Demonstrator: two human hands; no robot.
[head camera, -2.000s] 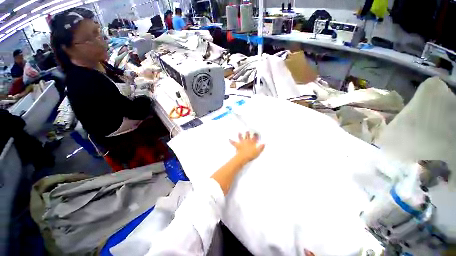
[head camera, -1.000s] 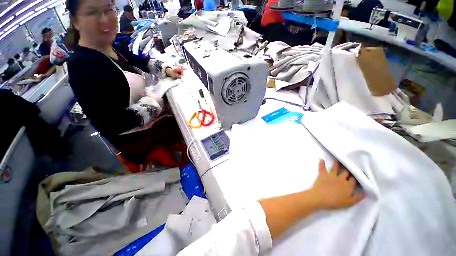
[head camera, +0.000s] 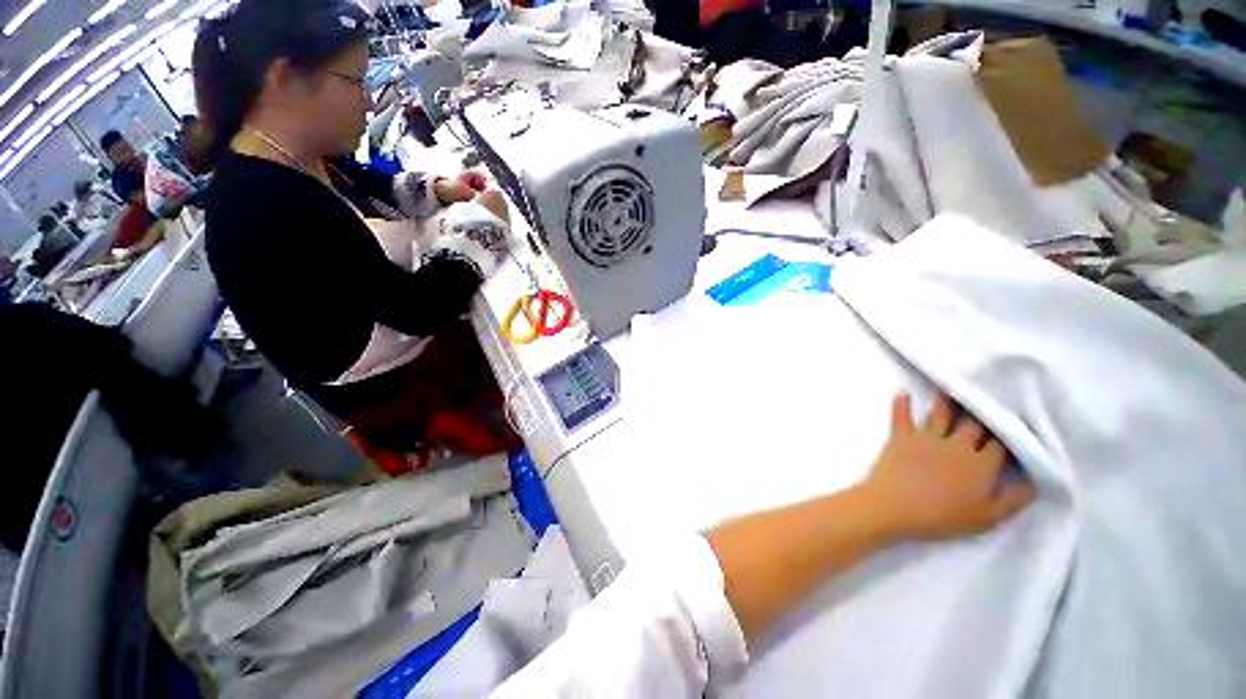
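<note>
A large white garment panel (head camera: 1161, 451) covers the right part of the white machine table (head camera: 683, 410), with a raised fold running along it. My left hand (head camera: 950, 471) reaches in from the bottom, palm down, fingers spread. Its fingertips press at the fold and are partly under the cloth's edge. I cannot tell whether the fingers pinch the cloth. My right hand is not in view.
A neighbour's sewing machine (head camera: 608, 205) stands ahead, with red and orange scissors (head camera: 537, 316) and a dark control panel (head camera: 581, 387) beside it. A person (head camera: 314, 260) works at the left. Grey cloth pieces (head camera: 355, 587) lie lower left. Cloth bundles (head camera: 806, 116) lie behind.
Since two seconds ago the white panel has shifted right and folded over, baring the table. In the last second my left hand has barely moved. The neighbour's head has turned back to the work.
</note>
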